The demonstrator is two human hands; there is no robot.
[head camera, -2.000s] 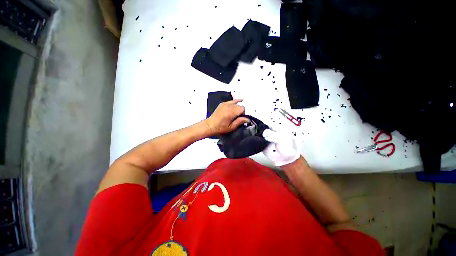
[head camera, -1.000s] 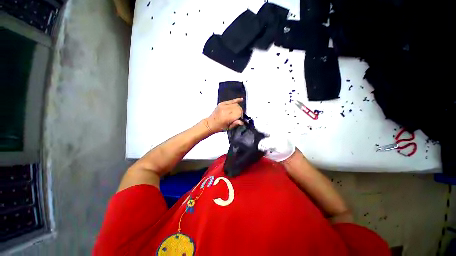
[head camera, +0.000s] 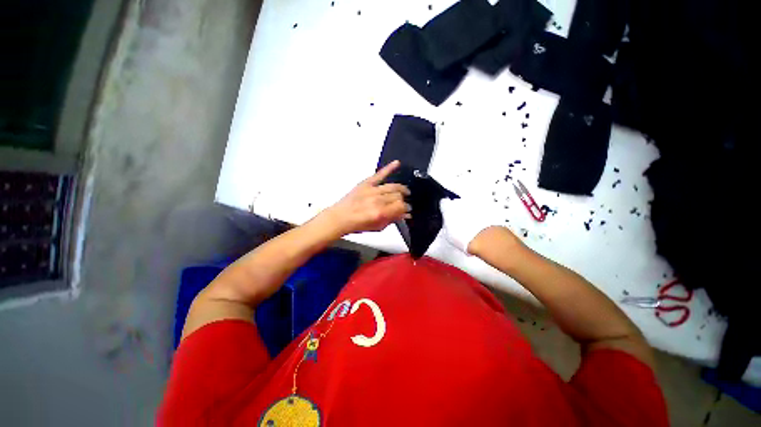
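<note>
A black pouch (head camera: 425, 218) hangs bunched and pointed at the table's near edge, in front of my red shirt. My left hand (head camera: 380, 204), bare, grips its left side with the index finger stretched out. My right hand (head camera: 459, 237), in a white glove, is at the pouch's right side; the glove blends into the white table and its fingers cannot be made out. Another black pouch (head camera: 407, 142) lies flat just beyond, partly under the held one.
Several flat black pouches (head camera: 576, 154) lie farther back, beside a large dark heap (head camera: 701, 167) at right. Red-handled snips (head camera: 529, 202) and red-looped scissors (head camera: 672, 303) lie on the white table (head camera: 292, 108) among black scraps. A blue bin (head camera: 313, 292) stands below the near edge.
The view has turned and shifted, showing more of the blue bin. The held pouch has gone from a wide bunch to a narrower, pointed shape. The white glove has become harder to make out.
</note>
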